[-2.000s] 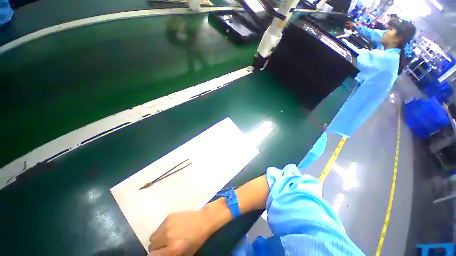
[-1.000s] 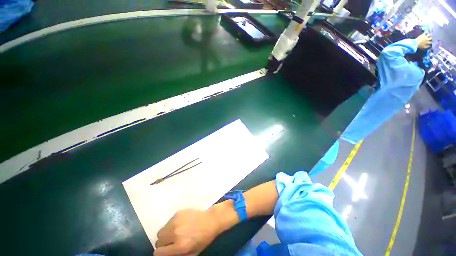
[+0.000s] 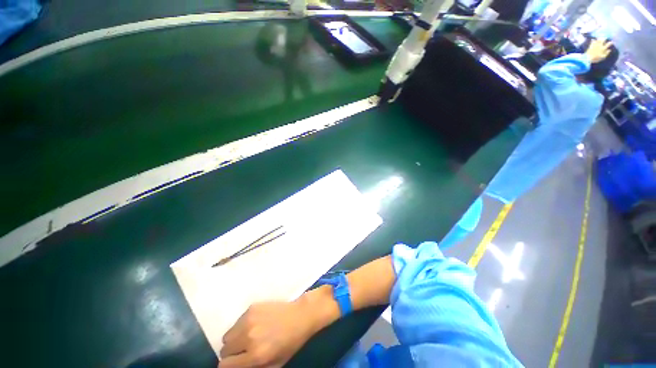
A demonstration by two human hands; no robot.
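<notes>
A white sheet lies flat on the dark green bench in front of me. Dark tweezers lie on it, their two prongs apart and pointing to the upper right. My right hand rests at the sheet's lower edge, below the tweezers and not touching them. Its fingers are curled, the fingertips are hidden near the picture's bottom edge, and no object shows in it. A blue band is around the wrist. My left hand is out of view.
A white rail separates the bench from the green conveyor. A black tray with a bright panel is on the conveyor. A white post and tall black stack stand beyond the sheet. A person in blue is at the right.
The view has shifted slightly. The person at the right has raised a hand to their head. My right hand and the tweezers keep their places on the sheet.
</notes>
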